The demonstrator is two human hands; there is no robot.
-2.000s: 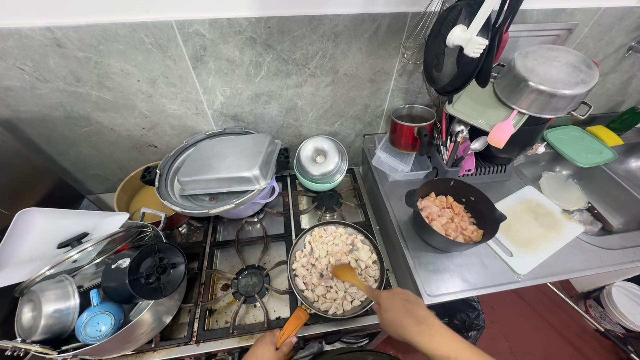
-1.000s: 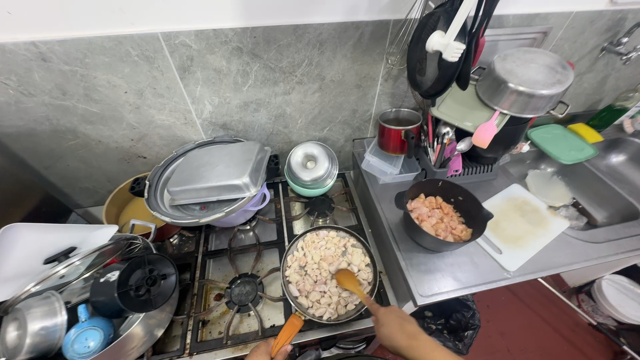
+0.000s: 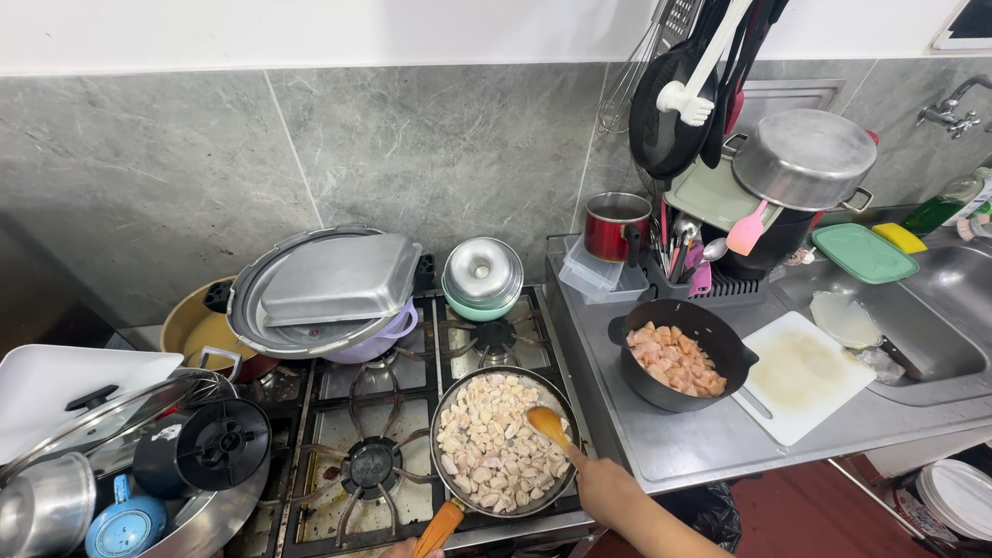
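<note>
A frying pan [image 3: 439, 457] full of pale diced meat [image 3: 500, 442], likely chicken, sits over the front right burner of the gas stove. At the bottom edge, my left hand [image 3: 411, 549] is closed on the pan's orange handle [image 3: 439, 529] and is only partly in view. From the right, my right hand [image 3: 608, 490] grips a wooden spoon [image 3: 547, 422], whose bowl rests on the meat at the pan's right side. A dark pot [image 3: 666, 391] of pinker raw pieces [image 3: 676, 359] stands on the steel counter, touching or close beside a stained white cutting board [image 3: 841, 380].
Left of the pan is a bare burner [image 3: 371, 467]. A large basin [image 3: 209, 519] at far left holds a blue cup [image 3: 126, 527] and metal ware. Behind are a baking pan [image 3: 341, 279] and ring mold [image 3: 480, 271]. A utensil rack [image 3: 717, 291] and sink [image 3: 949, 341] occupy the right.
The wooden spoon in my right hand has moved from the pan's lower right to higher on its right side. My left hand stays at the orange handle. The view has shifted somewhat.
</note>
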